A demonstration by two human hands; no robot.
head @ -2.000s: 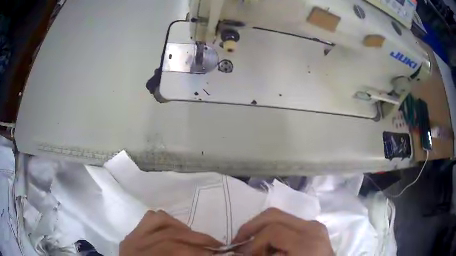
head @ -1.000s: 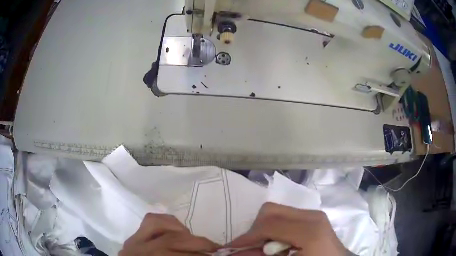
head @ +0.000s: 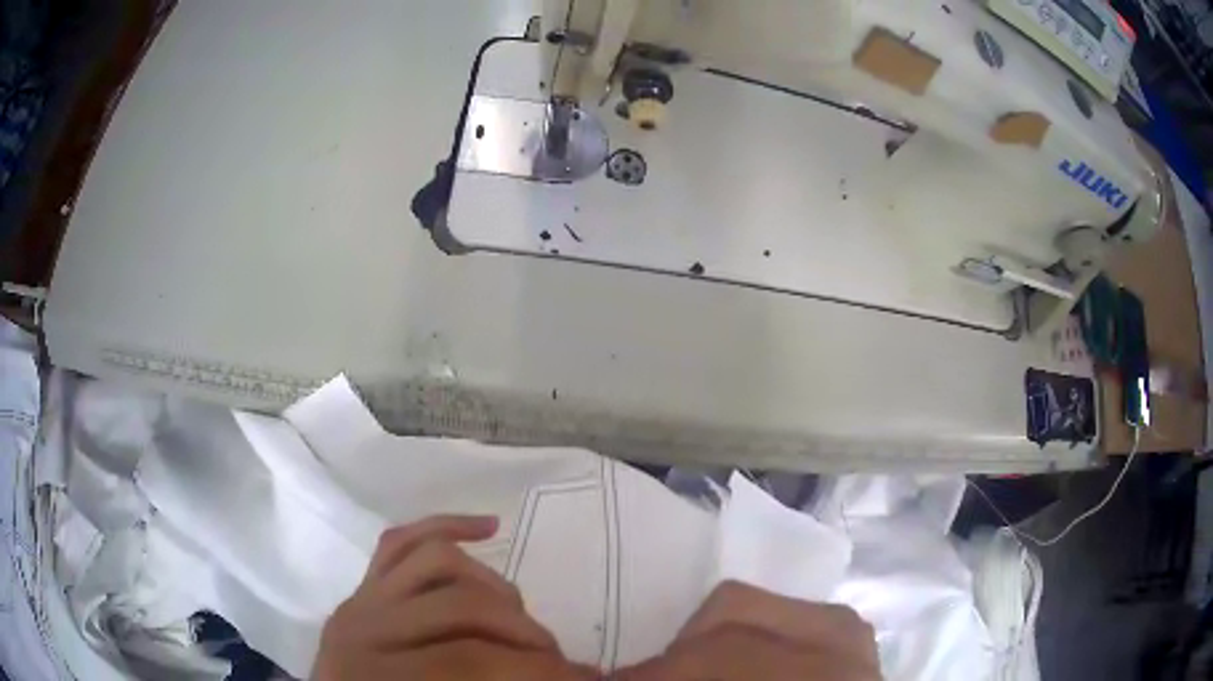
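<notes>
A white garment piece with dark double topstitching lies over the lap against the table's front edge. An angular stitched pocket outline shows between the hands. My left hand is on the cloth at the bottom left of centre, its index finger lifted and bent, the lower part cut off by the frame's edge. My right hand is at the bottom right of centre, knuckles up, its fingers hidden below the frame. The two hands meet low at the seam. What the fingertips hold is out of view.
The cream machine table spans ahead, with a JUKI sewing machine on it. A small black parts tray sits near its right edge, beside green-handled scissors and a black slab with a white cable. White cloth is heaped left.
My left hand has risen a little and its index finger has lifted from the cloth. My right hand sits lower, and the white handle seen in it earlier is out of sight. The camera view has shifted slightly.
</notes>
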